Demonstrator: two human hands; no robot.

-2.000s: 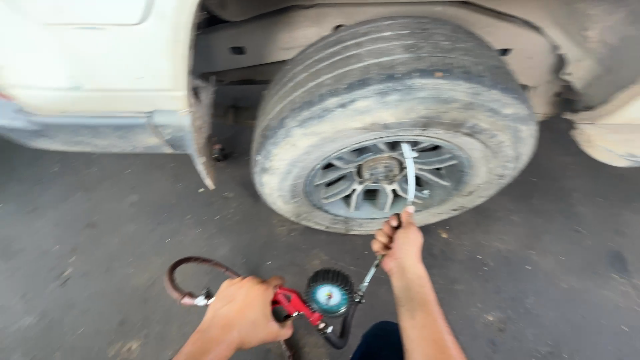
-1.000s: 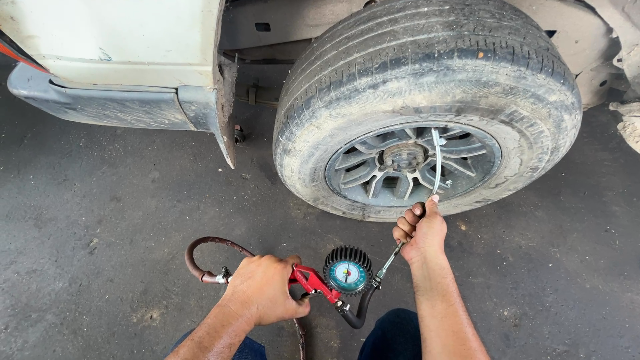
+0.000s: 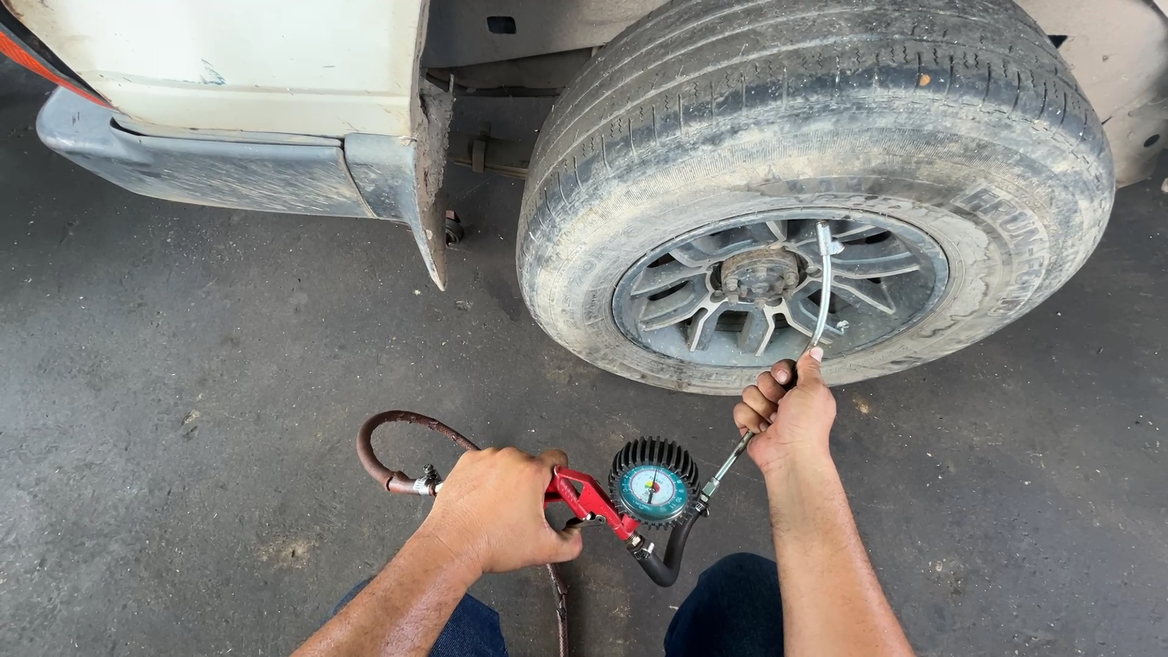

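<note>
My left hand point(image 3: 506, 511) is closed around the red handle of a tire inflator point(image 3: 589, 500). Just right of it sits the inflator's round pressure gauge point(image 3: 653, 485) with a black ribbed guard and a teal dial. A short black hose point(image 3: 671, 557) loops from the handle to a metal tube. My right hand point(image 3: 789, 406) grips that metal tube point(image 3: 825, 283), whose curved upper end lies in front of the spokes of a dusty alloy wheel point(image 3: 762, 278). Whether its tip touches anything is unclear. The worn tire point(image 3: 584, 228) leans at an angle beneath the vehicle's body.
A brown air hose point(image 3: 370, 447) curves from behind my left hand and down between my knees. At upper left are the pale body panel point(image 3: 246, 64) and grey bumper point(image 3: 237, 178), with a mud flap edge point(image 3: 429, 219) beside the tire. Dark paved floor point(image 3: 228, 365) spreads below.
Both hands keep their hold on the inflator and its tube. The tube's upper end stays in front of the wheel. The view has shifted somewhat.
</note>
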